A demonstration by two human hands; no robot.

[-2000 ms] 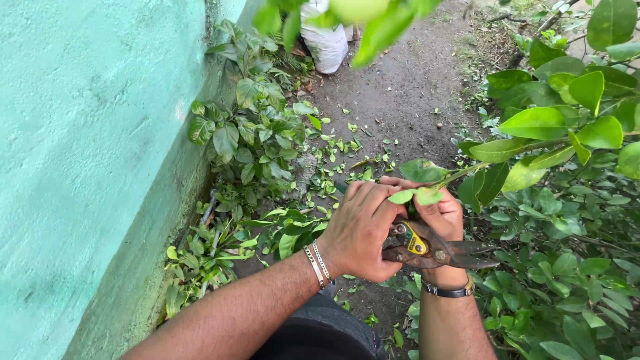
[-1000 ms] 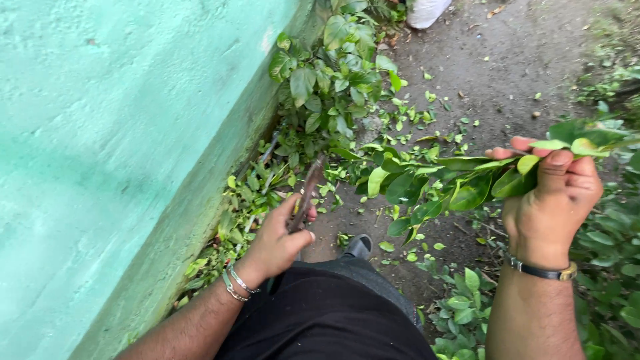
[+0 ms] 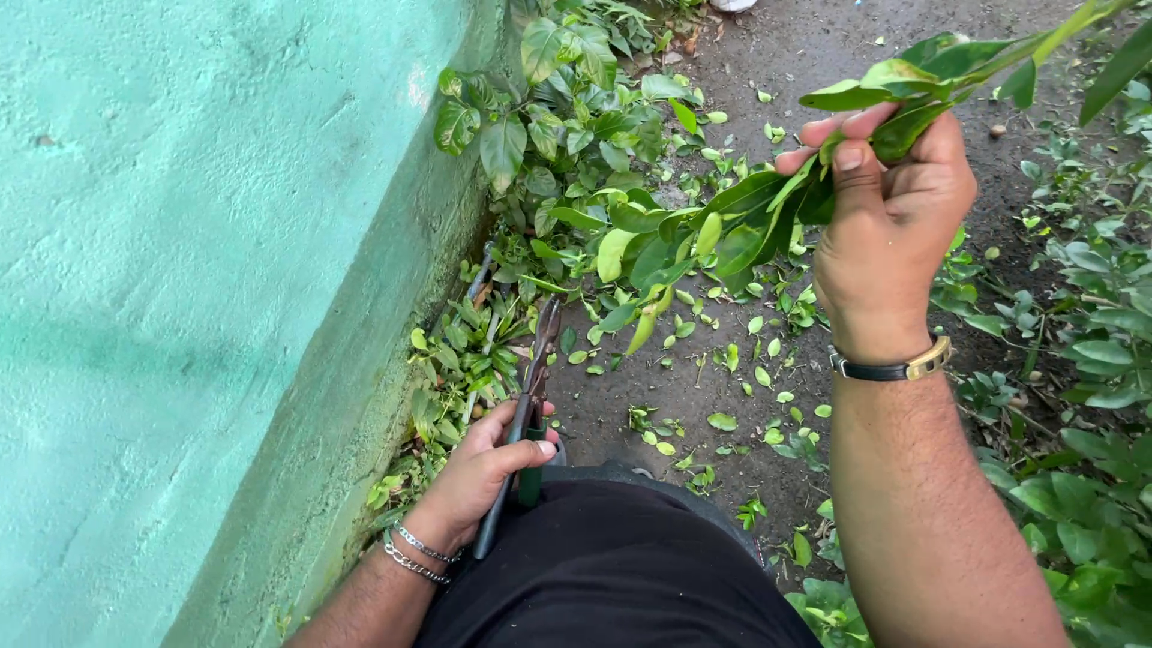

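Note:
My left hand [image 3: 490, 463] is closed around the handles of pruning shears [image 3: 533, 360], low in front of my body, with the blades pointing up and away from me. On the right, my right hand [image 3: 886, 207] pinches a leafy green branch [image 3: 711, 229] between thumb and fingers. The branch runs from the upper right, through the fingers, and its leafy tip hangs to the left over the path, a little above and right of the shears. Part of the stem is hidden by leaves and fingers.
A rough turquoise wall [image 3: 207, 198] fills the left side. Leafy plants [image 3: 576, 108] grow along its base. Cut leaves [image 3: 722, 421] lie scattered on the dirt path [image 3: 630, 405]. Bushes [image 3: 1098, 360] stand at the right, and a white object [image 3: 733, 4] shows at the top edge.
Two seconds ago both hands were together at the branch with the shears between them; now they are apart. Since one second ago, the right hand has stayed on the branch and the left on the shears.

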